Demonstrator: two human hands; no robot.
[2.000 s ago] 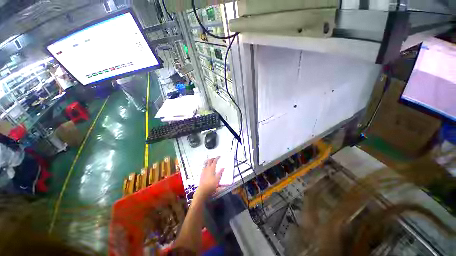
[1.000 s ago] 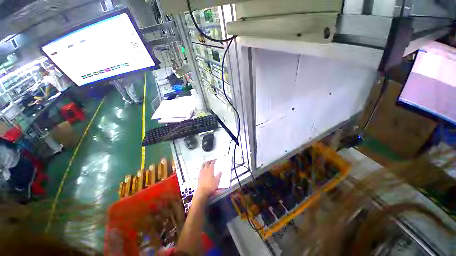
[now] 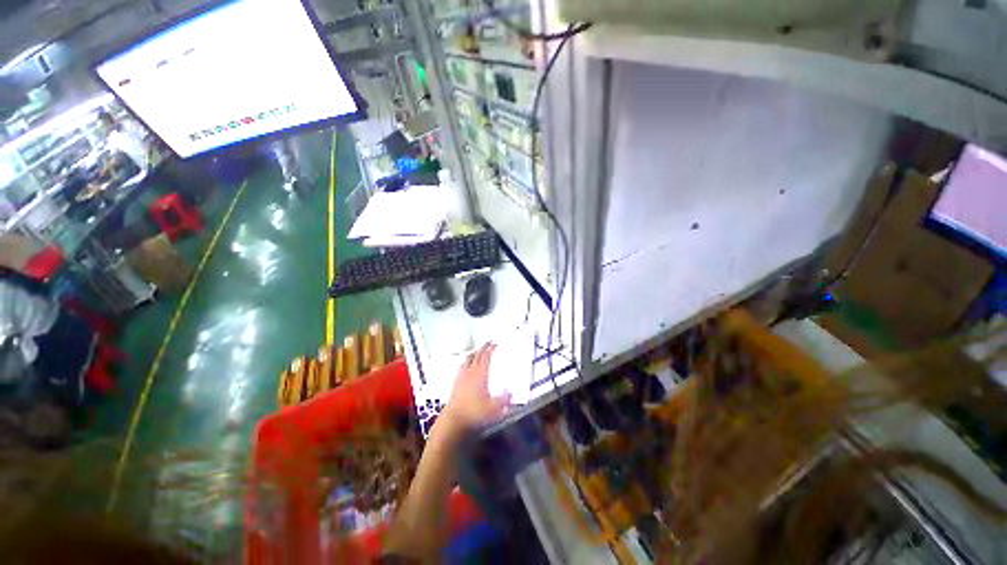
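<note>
My left hand (image 3: 475,388) rests palm down on the small white side desk (image 3: 425,348), in front of two dark mice (image 3: 477,295), with no object seen in it. An orange fixture (image 3: 773,344) lies at the lower right by the pale cabinet panel, with dark units (image 3: 602,411) in rows inside it. Blurred brown strands across the foreground hide much of the fixture and the metal rails. My right hand is not in view.
A black keyboard (image 3: 414,263) and white papers (image 3: 403,213) lie behind the mice. A red crate (image 3: 331,425) stands below my left forearm, beside upright orange fixtures (image 3: 340,362). A monitor (image 3: 232,77) hangs upper left. A dark cable hangs along the cabinet.
The orange fixture has come out from the cabinet side towards me, showing more of its width. My left hand stays on the desk. The view has shifted slightly.
</note>
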